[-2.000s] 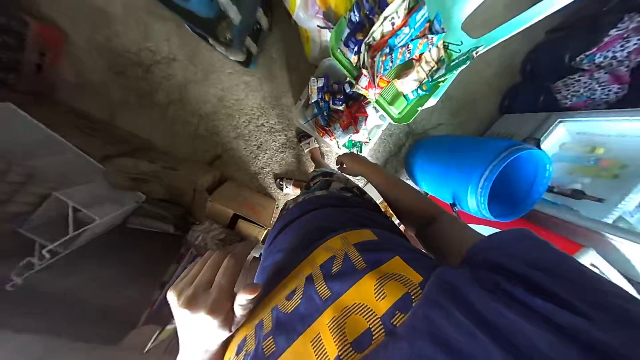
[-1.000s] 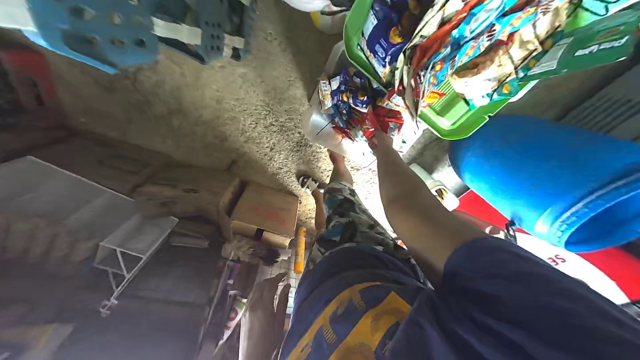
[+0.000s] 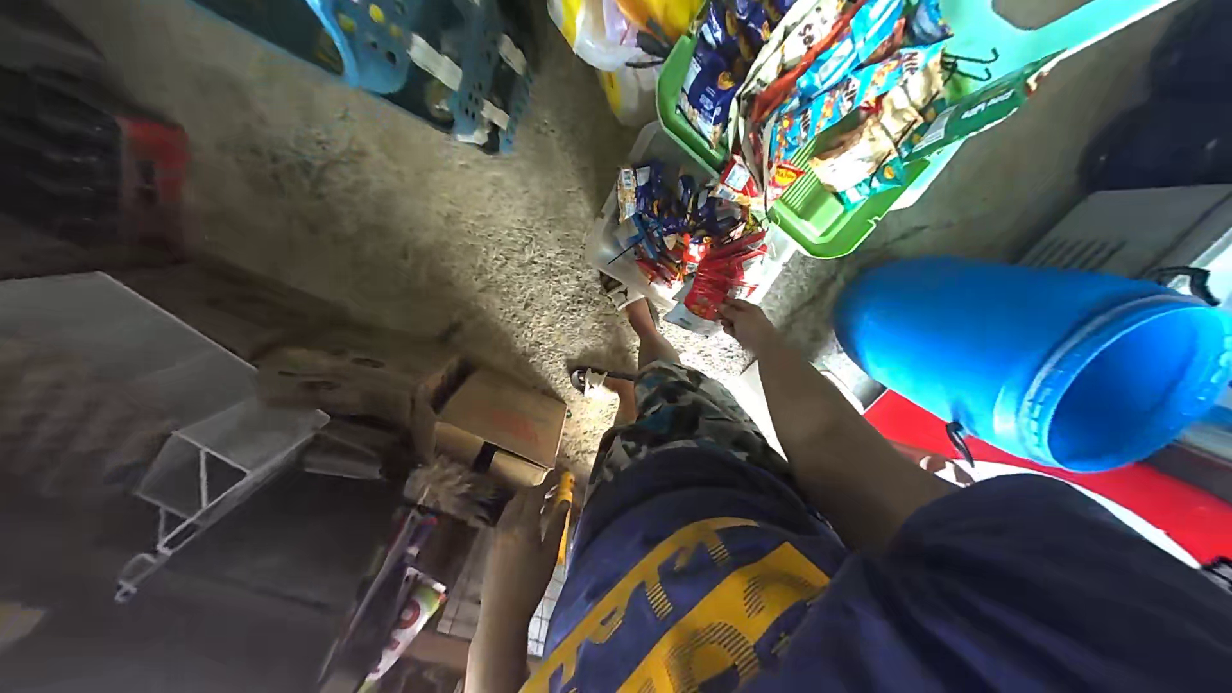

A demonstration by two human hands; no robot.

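Note:
My right hand (image 3: 748, 325) has its fingers closed on a bunch of red sachets (image 3: 717, 274) at the near edge of a translucent plastic bin (image 3: 612, 241). Dark blue and red sachets (image 3: 674, 214) fill the bin. My left hand (image 3: 527, 525) hangs at my side, close to a yellow object (image 3: 565, 489) and below a cardboard box; whether it holds anything is unclear. A green plastic basket (image 3: 835, 243) with hanging strips of snack packets (image 3: 847, 91) stands beyond the bin.
To the right lies a blue plastic drum (image 3: 953, 337), beside a red and white surface (image 3: 1145, 500). An open cardboard box (image 3: 505, 419) is at left of my feet. Blue perforated crates (image 3: 414, 72) stand at the top left, and a white metal bracket (image 3: 207, 481) at the left.
The right hand was empty near my body, then reached into the sachets in the bin; now it holds red ones at the bin's near edge. The left hand has come down beside the body.

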